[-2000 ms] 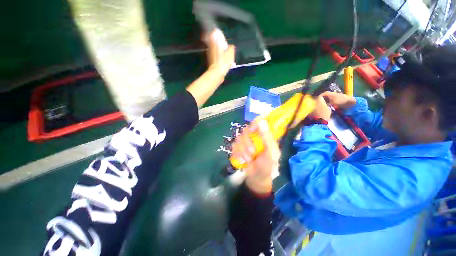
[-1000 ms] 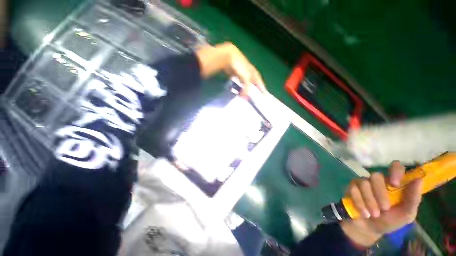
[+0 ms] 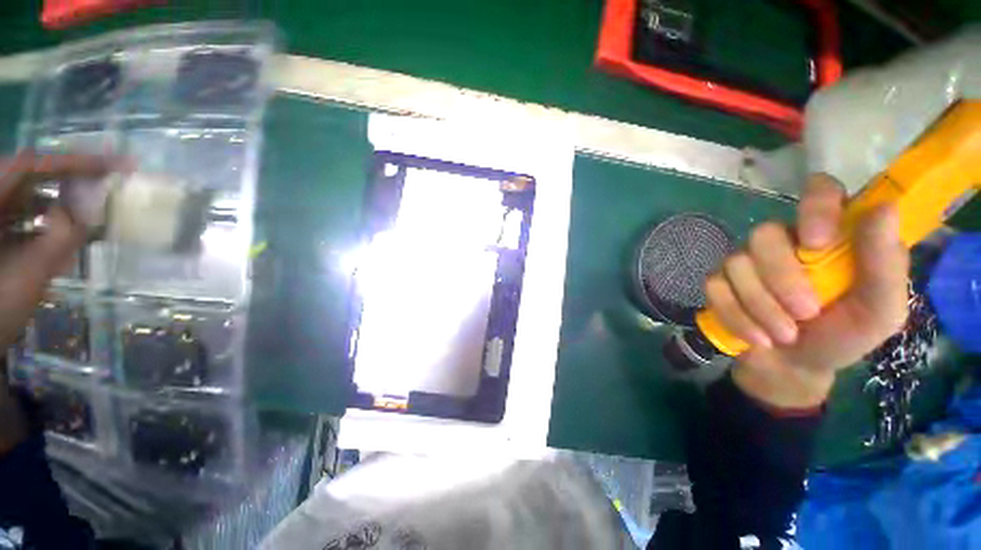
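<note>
A tablet housing (image 3: 506, 290) with a bright silvery plate lies in a white holding fixture (image 3: 549, 269) in front of me. My right hand (image 3: 807, 290) grips the yellow electric screwdriver (image 3: 936, 161), its dark tip pointing down-left beside the round screw dish (image 3: 686, 263). My left hand (image 3: 48, 231) is blurred and partly cut off at the left edge, over the clear blister tray (image 3: 253, 161) with dark boards in its pockets. A pale blurred piece (image 3: 151, 215) shows at its fingertips; I cannot tell whether it is held.
A red fixture with a tablet (image 3: 710, 81) lies beyond the pale rail (image 3: 452, 102). A wrapped whitish post (image 3: 861, 118) stands behind the screwdriver. Small loose parts (image 3: 895, 376) and a blue bin (image 3: 963, 285) are at the right. Blue clothing (image 3: 893, 494) shows at the lower right.
The view has swung from the line and neighbouring worker to the white fixture. My left hand has left the fixture and moved left over the tray. My right hand still holds the screwdriver.
</note>
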